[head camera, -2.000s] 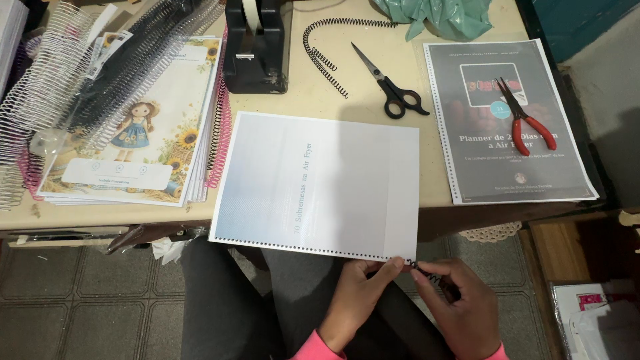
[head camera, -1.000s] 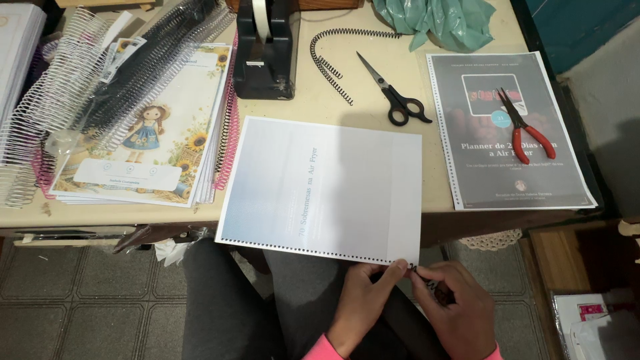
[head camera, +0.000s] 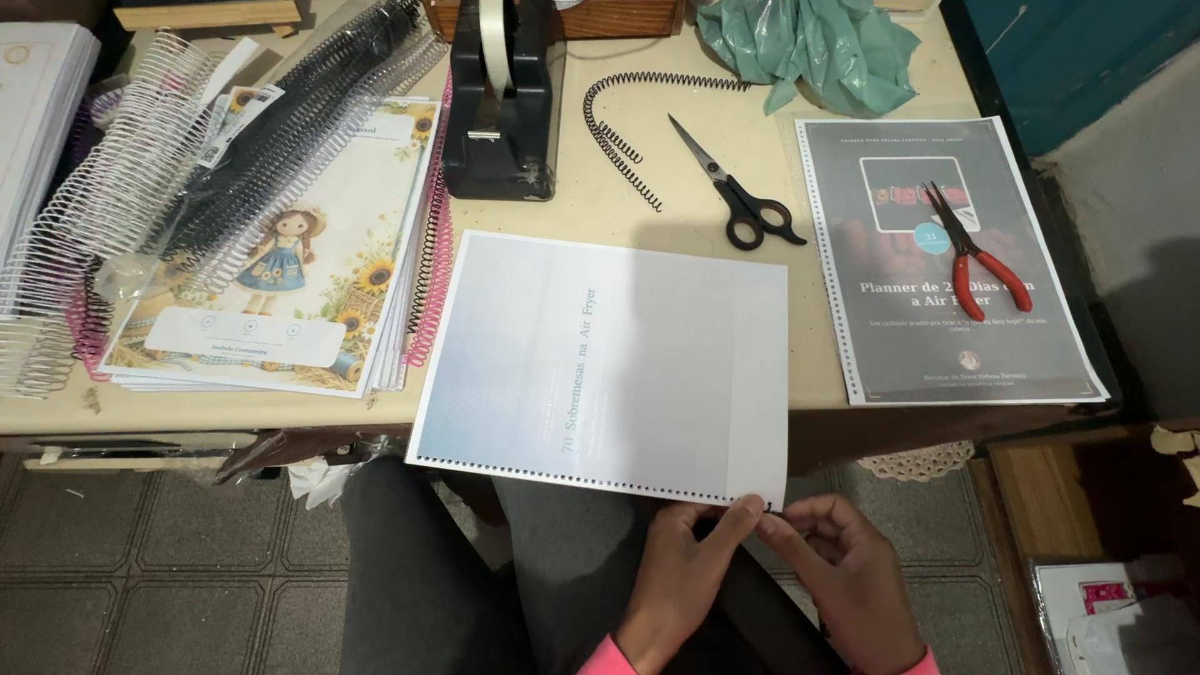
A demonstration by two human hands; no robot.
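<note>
A punched stack of paper sheets (head camera: 656, 366) lies partly on the table and juts over its front edge above my lap, its row of holes towards me. My left hand (head camera: 694, 562) pinches the stack near its right-hand corner, thumb on top. Right beside it, my right hand (head camera: 839, 572) has thumb and fingertips closed on a dark spiral binding coil (head camera: 769, 507), whose end shows at the last holes. Most of that coil is hidden behind my right hand.
Black-handled scissors (head camera: 745, 202), a loose black coil (head camera: 614, 122) and a tape dispenser (head camera: 502, 112) lie behind the stack. Red-handled pliers (head camera: 975, 258) rest on a grey-covered planner (head camera: 872, 347) at right. Bagged coils (head camera: 291, 131) cover an illustrated booklet (head camera: 375, 309) at left. A green plastic bag (head camera: 816, 56) sits behind.
Both hands stay at the same corner of the stack, with small changes in the right fingers. The view has shifted slightly.
</note>
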